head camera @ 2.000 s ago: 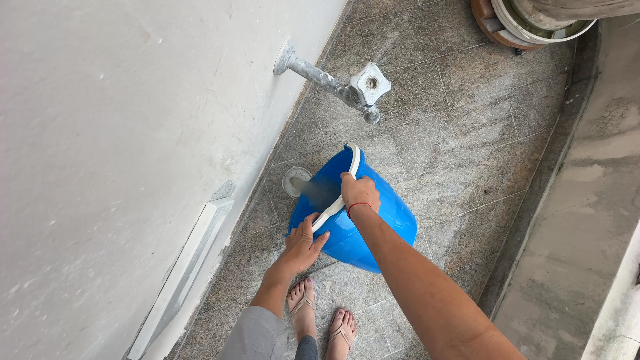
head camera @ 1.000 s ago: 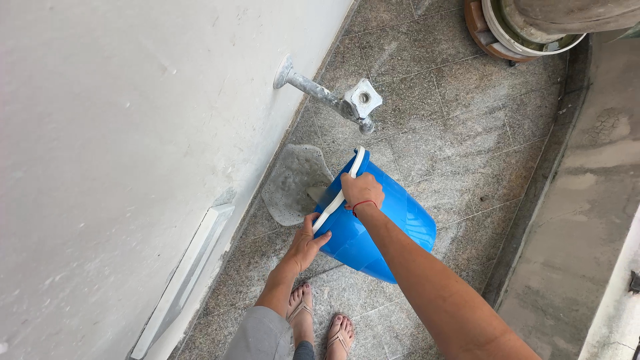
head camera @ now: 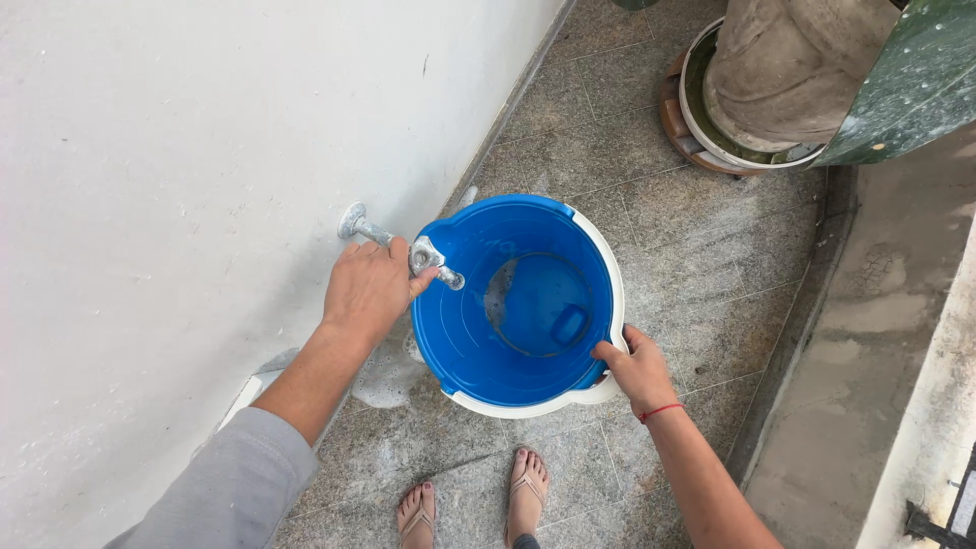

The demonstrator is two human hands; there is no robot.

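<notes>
A blue plastic bucket (head camera: 526, 374) stands or hangs upright below the wall tap, its open top facing up, with a little sudsy liquid at the bottom. My right hand (head camera: 637, 366) grips its rim and white handle (head camera: 614, 267) at the right side. My left hand (head camera: 374, 286) is on the metal tap (head camera: 423, 255), with fingers behind its knob and the thumb in front. The spout (head camera: 454, 280) points over the bucket's left edge. No water is seen running from it. Whether the bucket's base touches the floor cannot be told.
A white wall (head camera: 191, 152) rises at the left. Foamy water (head camera: 385, 374) lies on the tiled floor beside the bucket. A large planter in a white-rimmed tray (head camera: 686, 99) stands at top right, near a broad green leaf (head camera: 915, 84). A concrete ledge (head camera: 862, 305) runs along the right.
The bucket was tipped toward the wall in both hands, with liquid on the floor by its mouth; now it is upright under the tap. My left hand has moved from the bucket to the tap.
</notes>
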